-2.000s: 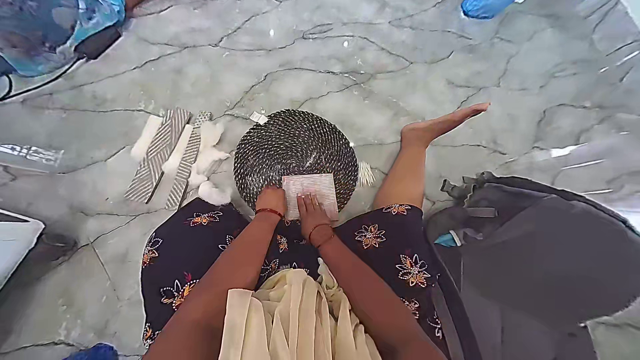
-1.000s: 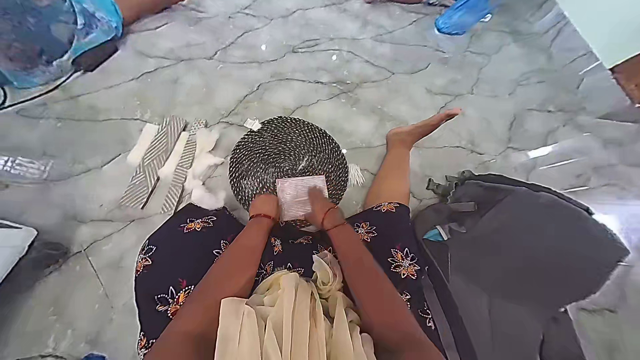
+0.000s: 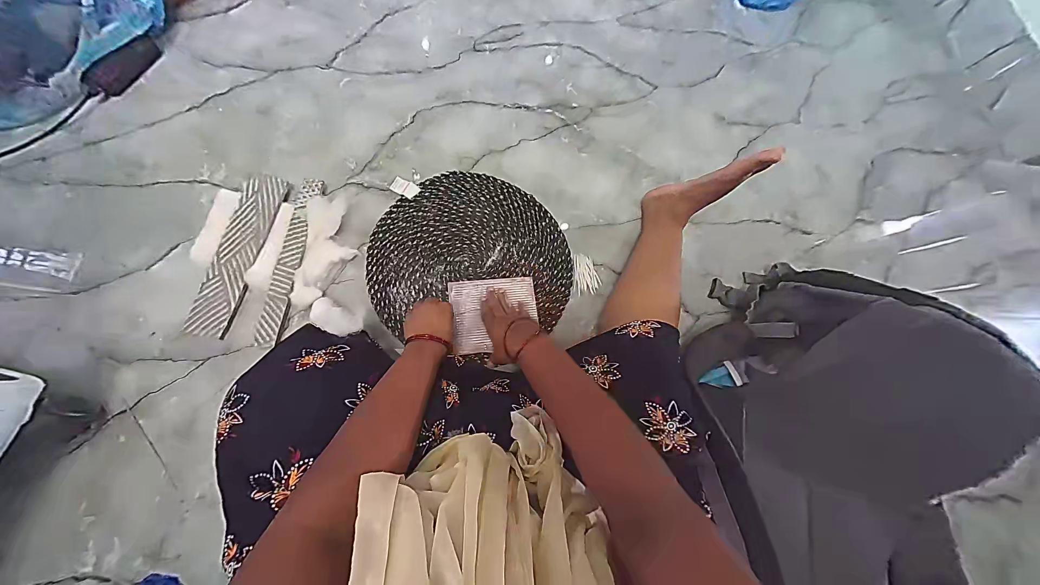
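Observation:
A round woven mat (image 3: pixel 467 236), black with light flecks, lies before my lap. On its near part rests a pale pinkish ribbed square piece (image 3: pixel 467 321). My left hand (image 3: pixel 428 318) is at the left edge of the square, fingers curled; whether it grips the edge cannot be told. My right hand (image 3: pixel 505 321) lies on the right half of the square with its fingers spread forward. A small white tag (image 3: pixel 404 188) sticks out at the mat's upper left edge. White sticks or strands (image 3: pixel 586 275) show beside the mat's right edge.
Striped grey-and-white strips (image 3: pixel 244 256) and white fluffy wads (image 3: pixel 325 244) lie on the marble-patterned floor at left. A dark grey bag (image 3: pixel 877 406) lies at right, near my outstretched leg. A cable (image 3: pixel 49 130) and blue patterned fabric are at the upper left.
My right hand has moved from the right edge of the square onto its surface, fingers now spread. The mat and the strips have stayed in place.

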